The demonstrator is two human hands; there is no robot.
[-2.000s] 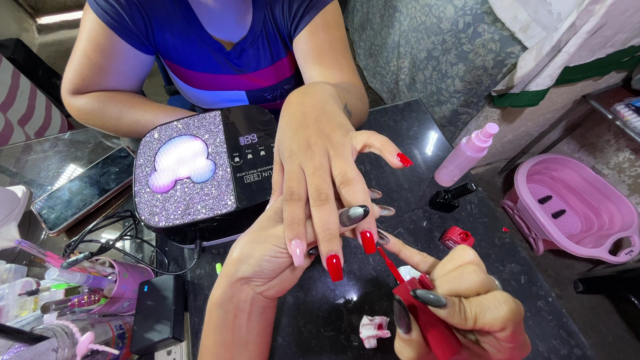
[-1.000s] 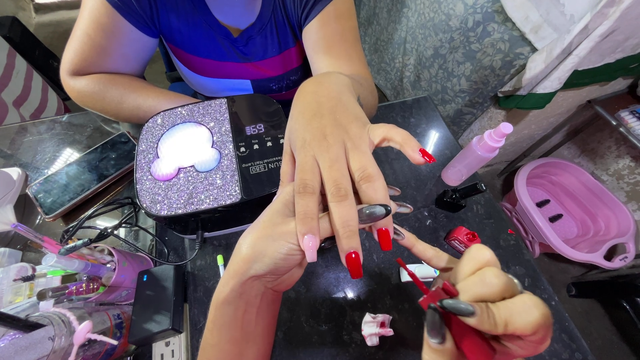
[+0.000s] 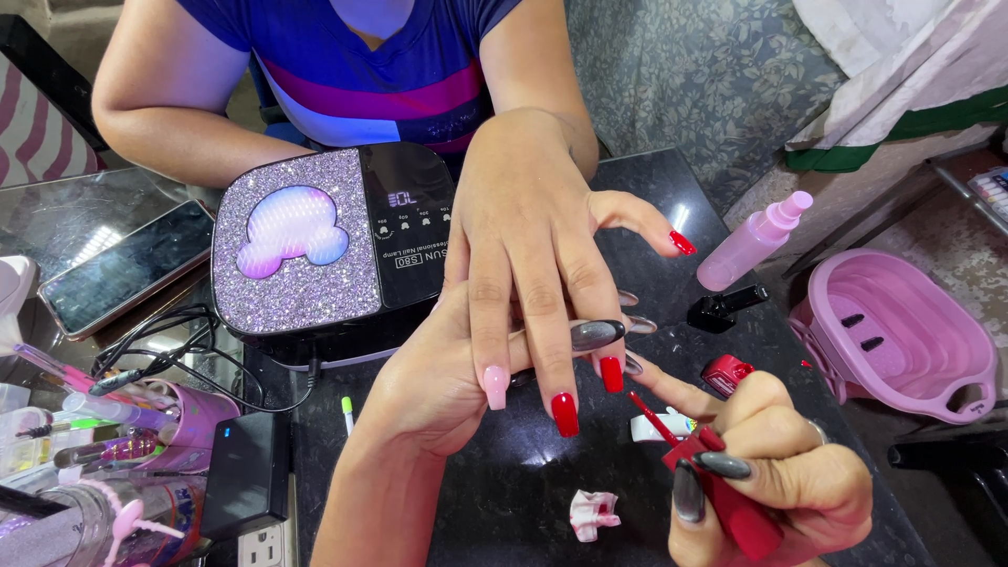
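Note:
My left hand (image 3: pixel 441 374) lies under the other person's hand (image 3: pixel 528 228) and holds its fingers, my long grey thumbnail crossing over them. Three of that hand's visible nails are glossy red; another (image 3: pixel 495 387) is pale pink. In my right hand (image 3: pixel 787 472) is the red cap of a nail polish brush (image 3: pixel 728 496), its red-coated bristles (image 3: pixel 652 416) just right of the red nails and apart from them. An opened red polish bottle (image 3: pixel 725 374) lies behind my right hand. A white object (image 3: pixel 660 427) sits near the brush, and a crumpled, red-stained wipe (image 3: pixel 594 515) lies on the black table.
A glittery nail lamp (image 3: pixel 299 244) stands at left, with a phone (image 3: pixel 126 268), cables, a black box (image 3: pixel 246 465) and cups of tools beside it. At right are a pink spray bottle (image 3: pixel 754 241) and a black polish bottle (image 3: pixel 726 309). A pink basin (image 3: pixel 902 335) is beyond the table edge.
Two seconds ago the brush was at a red nail; by one second ago it had come off, and it remains apart from the nails. The lamp's display reading has changed.

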